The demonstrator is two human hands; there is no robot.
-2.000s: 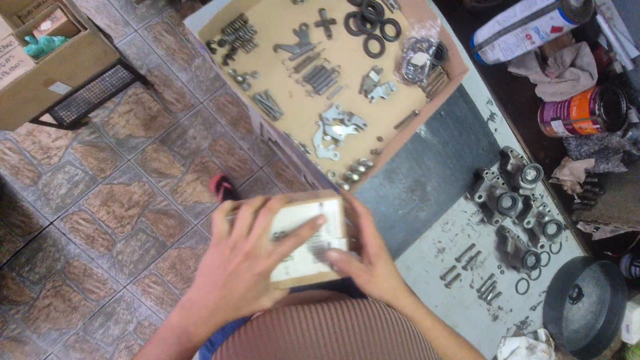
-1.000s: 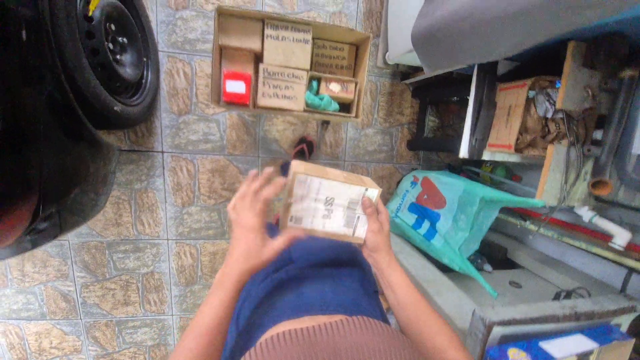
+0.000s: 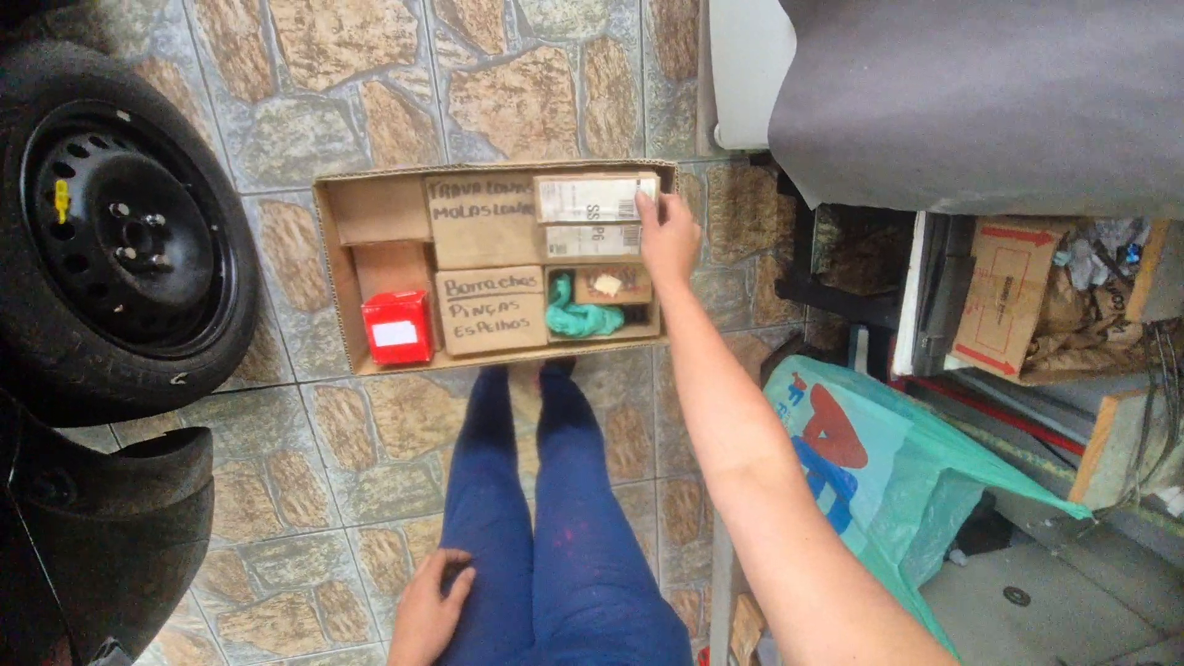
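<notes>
With thumb and fingers at its right edge, my right hand (image 3: 670,231) grips a small cardboard box with a white label (image 3: 587,202). That box is in the upper right part of a large open carton (image 3: 330,277); whether it rests on what lies beneath cannot be told. Inside the carton are also cardboard boxes with handwriting (image 3: 492,310), a red box (image 3: 398,328) at the lower left, and a green plastic bag (image 3: 581,313) at the lower right. My left hand (image 3: 433,601) hangs beside my left thigh, fingers slightly curled, holding nothing.
A tyre on a black steel wheel (image 3: 129,231) is at the left, above a black car body part (image 3: 111,518). On the right are a teal plastic bag (image 3: 888,462), a shelf holding a cardboard box (image 3: 1004,301), and a grey cover (image 3: 971,92). Stone-patterned tiles (image 3: 351,55) form the floor.
The labelled box has gone from in front of my body into the large carton, held by my right hand. My left hand has dropped to my thigh. The view has swung from the parts bench.
</notes>
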